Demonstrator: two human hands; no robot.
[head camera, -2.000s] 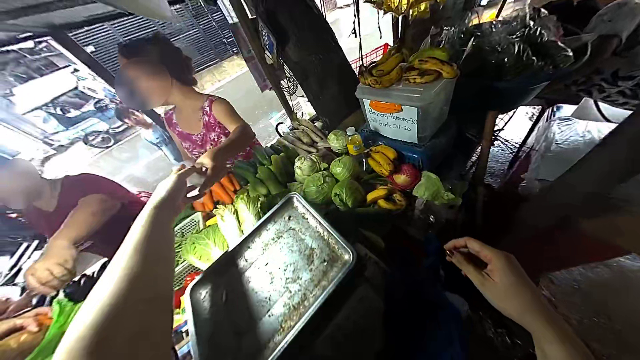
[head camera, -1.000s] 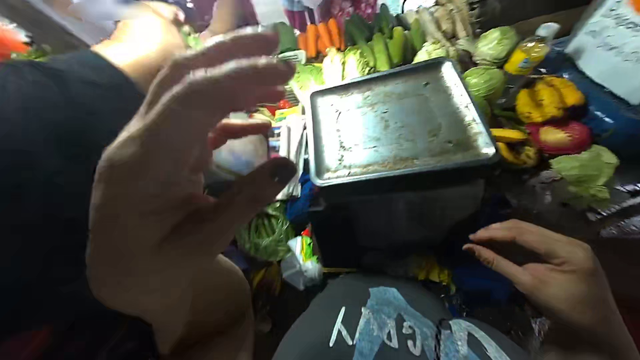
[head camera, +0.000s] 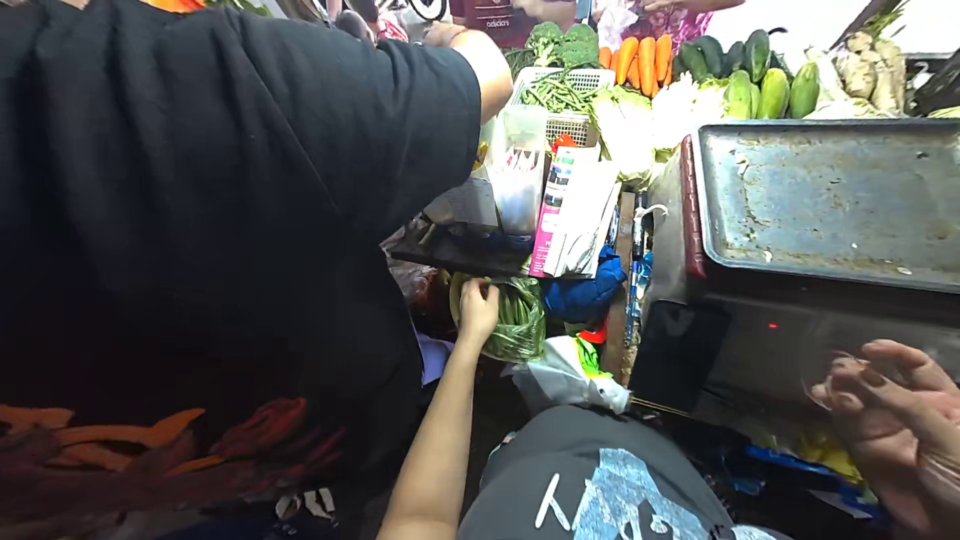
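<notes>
My left hand (head camera: 478, 306) reaches down to a thin plastic bag of long green vegetables (head camera: 517, 315), its fingers curled at the bag's left side; what they grip is hidden. At the lower right my right hand (head camera: 896, 405) is raised palm up with bent fingers, holding nothing that I can make out. Above it lies a worn metal tray (head camera: 832, 202) on a dark box. A black flat object (head camera: 681, 345) leans on the box's near side. Papers (head camera: 581, 214) and a clear plastic container (head camera: 519, 172) stand beyond the bag.
A person in a black shirt (head camera: 225, 210) stands close on the left, an arm stretched forward. Along the back are broccoli (head camera: 577, 46), carrots (head camera: 646, 64), green beans in a white basket (head camera: 559, 94), cabbages (head camera: 630, 127) and green gourds (head camera: 772, 91). A white plastic bag (head camera: 570, 375) lies near my knees.
My left hand, raised in front of the view a second ago, is now down at the bag of green vegetables. The view has swung left and down, and the black-shirted person fills its left side.
</notes>
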